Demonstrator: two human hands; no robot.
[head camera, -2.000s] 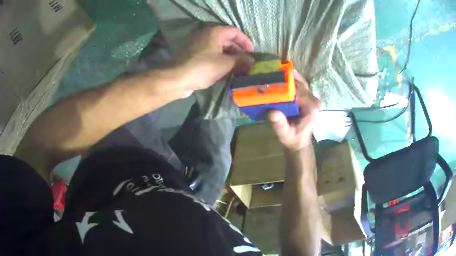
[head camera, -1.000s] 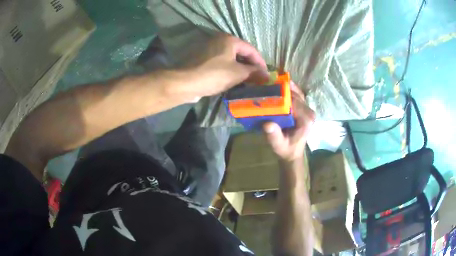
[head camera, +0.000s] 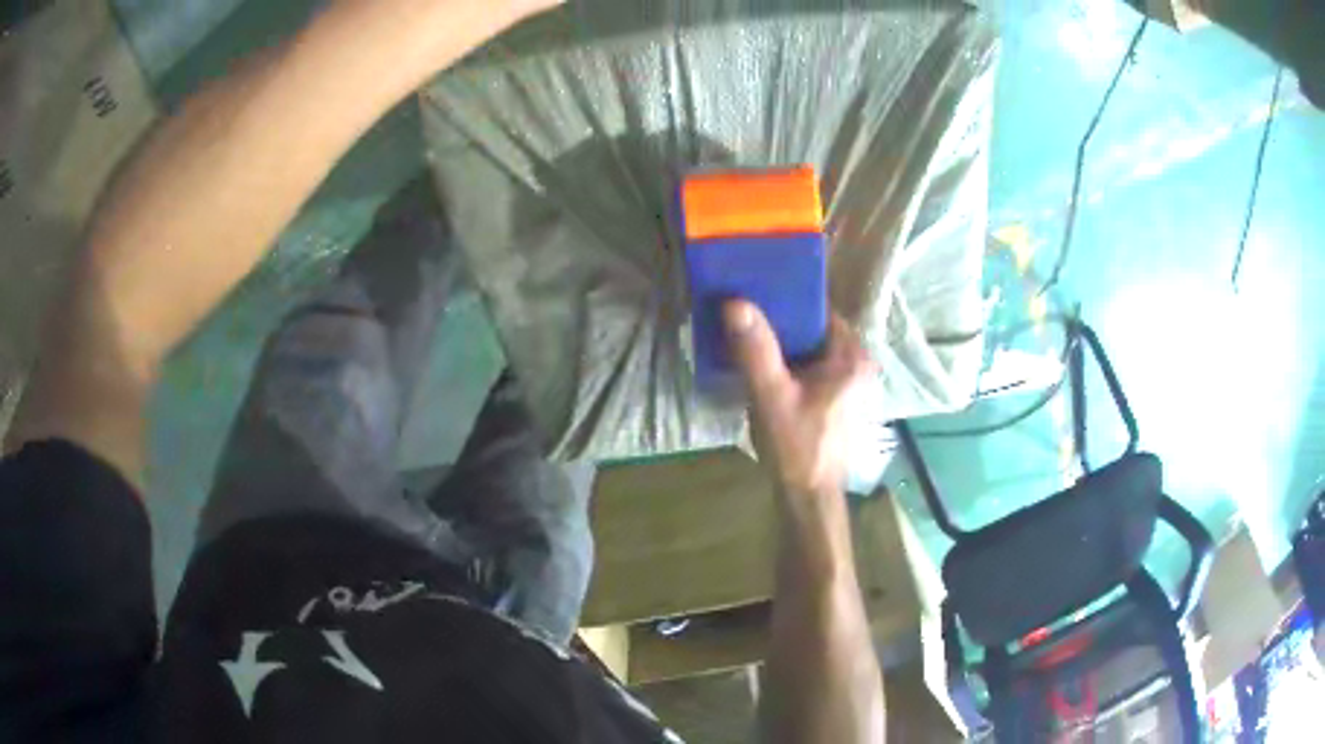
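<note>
A bale wrapped in a grey-green woven sack (head camera: 567, 218) stands before me, its cloth creased and gathered towards the middle. My right hand (head camera: 799, 385) holds the tape dispenser (head camera: 756, 276) over the sack, thumb on its blue body and orange end pointing away from me. I cannot tell whether the dispenser touches the sack. My left forearm (head camera: 276, 138) reaches up past the top edge, so my left hand is out of the picture. No tape strip can be made out.
Brown cartons (head camera: 669, 531) stand below the bale, one showing an opening. A black chair (head camera: 1054, 545) is at the lower right. A large printed carton (head camera: 51, 160) is at the left edge. Cables (head camera: 1087, 160) lie on the green floor. A dark blurred shape shows at the top right.
My left hand has left the dispenser and gone out past the top. The dispenser has turned, now showing its blue body, and sits over the bale. More of the bale's surface shows.
</note>
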